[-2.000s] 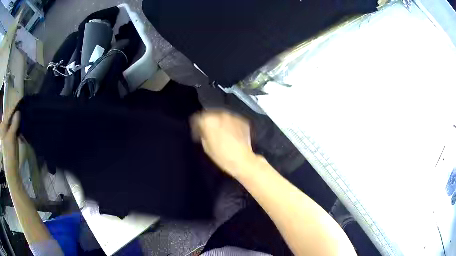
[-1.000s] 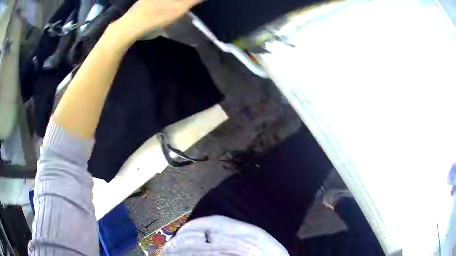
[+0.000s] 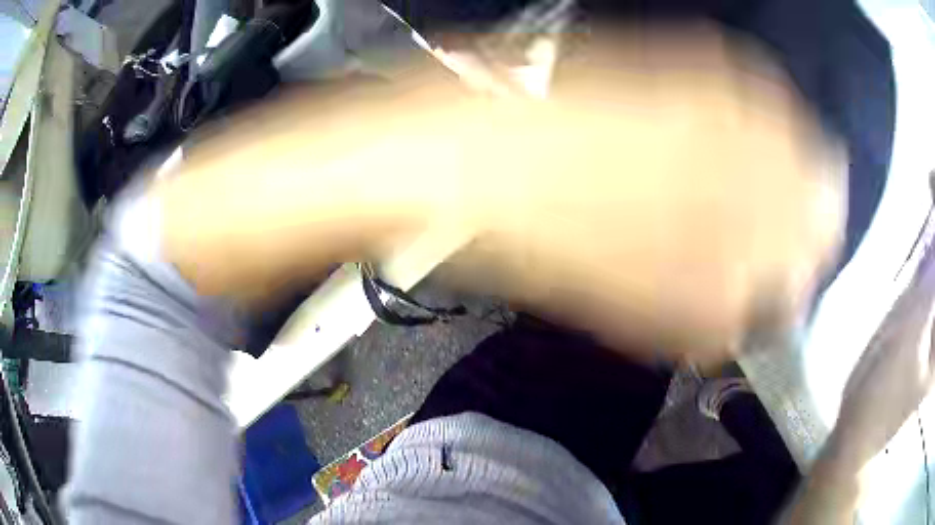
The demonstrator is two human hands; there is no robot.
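Observation:
My left hand (image 3: 728, 205) is large and strongly blurred, stretched across the middle towards the right. Its fingers cannot be made out. Dark cloth (image 3: 866, 103) shows behind and beyond it at the upper right, over the white table (image 3: 880, 297). Whether the hand grips the cloth is not clear. My right arm and hand (image 3: 887, 385) are a blurred shape at the right edge, partly cut off; the fingers do not show clearly.
Dark cloth bundles (image 3: 231, 62) lie at the upper left. A pale board (image 3: 292, 359) with a dark strap (image 3: 384, 303) stands left of centre. A blue object (image 3: 275, 461) and a flowered item (image 3: 343, 474) are below. The wearer's dark-clothed legs are at lower centre.
My left hand has swung from the upper left over to the right. My right arm has come into view at the right edge. The dark cloth at the top now reaches further right.

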